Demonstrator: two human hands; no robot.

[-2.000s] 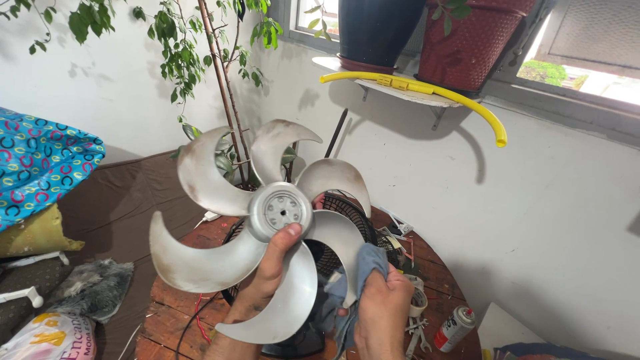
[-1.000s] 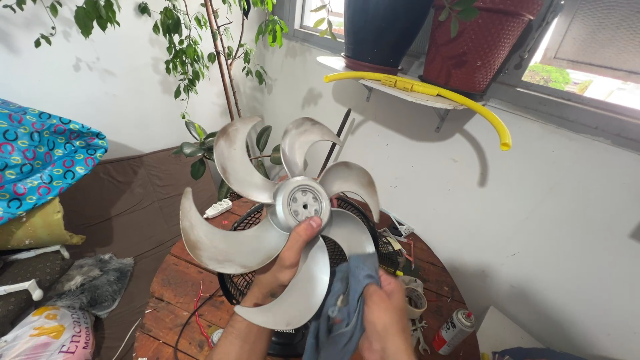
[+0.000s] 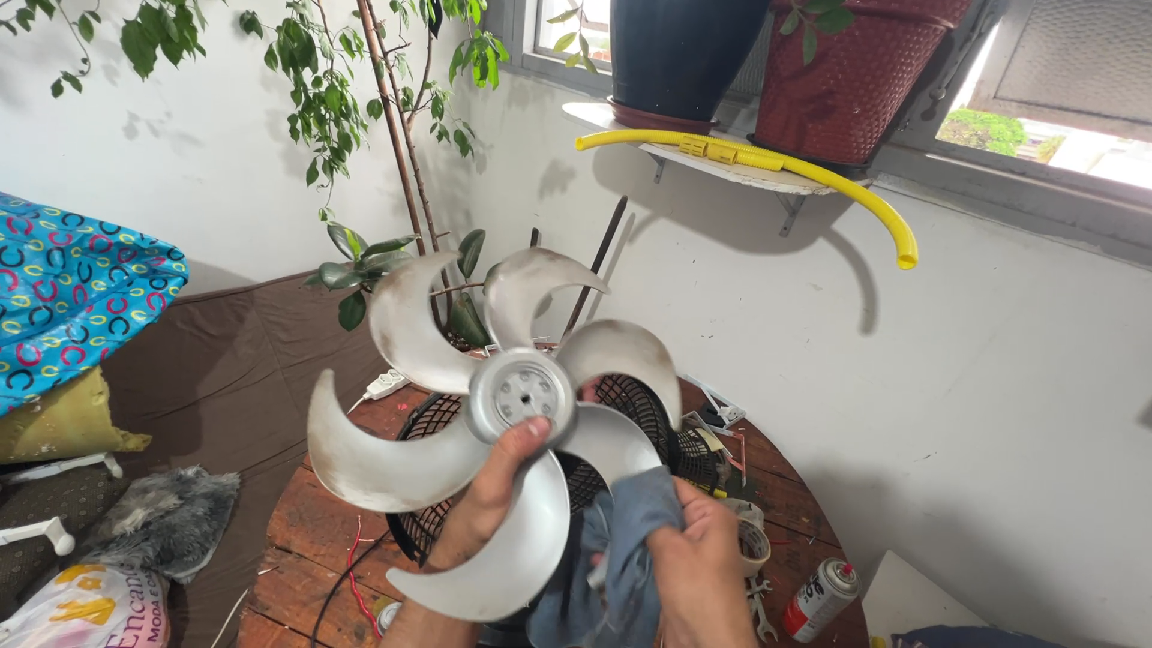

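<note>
A grey fan blade wheel point(image 3: 522, 396) with several curved blades is held up over the round wooden table. My left hand point(image 3: 490, 490) grips it from below, the thumb on the hub's lower rim and the fingers hidden behind. Brown grime marks the upper and left blades; the two lower right ones look cleaner. In my right hand point(image 3: 697, 558) is a blue-grey cloth point(image 3: 621, 549), pressed against the outer end of the right lower blade. Behind the wheel, a black fan grille point(image 3: 634, 400) lies on the table, partly covered.
On the round wooden table point(image 3: 301, 549) are a spray can point(image 3: 821, 598), a roll of tape point(image 3: 751, 540), wrenches point(image 3: 763, 612), red and black wires and a white power strip point(image 3: 385, 384). Plant pots and a yellow corrugated tube point(image 3: 864, 193) rest on a wall shelf.
Since the earliest frame, my right hand and the cloth have shifted along the right lower blade, and the blade wheel has tilted and turned slightly. Both hands have kept their holds.
</note>
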